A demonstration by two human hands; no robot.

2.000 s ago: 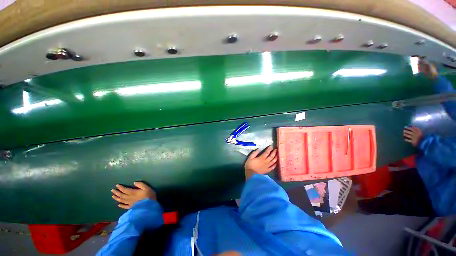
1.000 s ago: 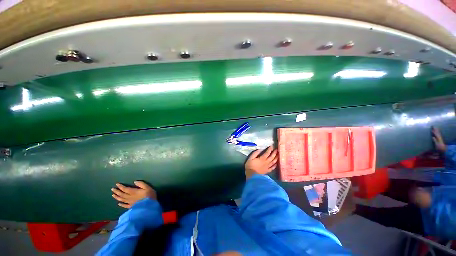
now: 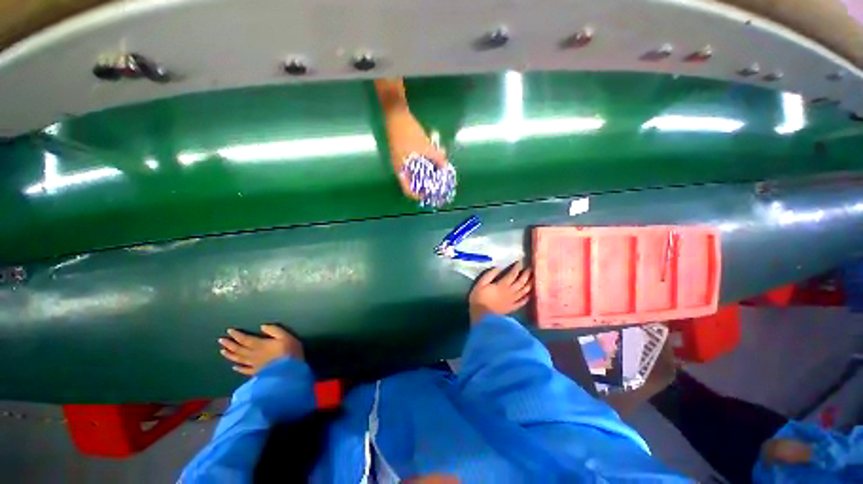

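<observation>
My left hand (image 3: 255, 350) lies flat on the dark green bench (image 3: 142, 350) near its front edge, fingers apart and empty. My right hand (image 3: 501, 289) rests on the bench, fingers spread, its fingertips close to the left side of an orange-red compartment tray (image 3: 565, 277). Blue-handled cutters or pliers (image 3: 464, 241) lie with handles apart just beyond my right hand, beside a pale flat patch. Another person's hand (image 3: 411, 139) reaches in from the far side and holds a tangled bundle of silvery-white and bluish leads or small parts (image 3: 431, 180) over the green surface.
The tray has long pockets with a thin item in one. A small white piece (image 3: 578, 205) lies beyond it. Red stools (image 3: 101, 428) stand under the bench. A box with papers (image 3: 622, 357) is below the tray. Another person's blue sleeve (image 3: 821, 452) shows bottom right. A white shelf (image 3: 416, 52) runs across the back.
The far person's hand with the tangled bundle has come into view. The person at the right has moved down and back from the bench. The view has shifted slightly; my hands stay in place.
</observation>
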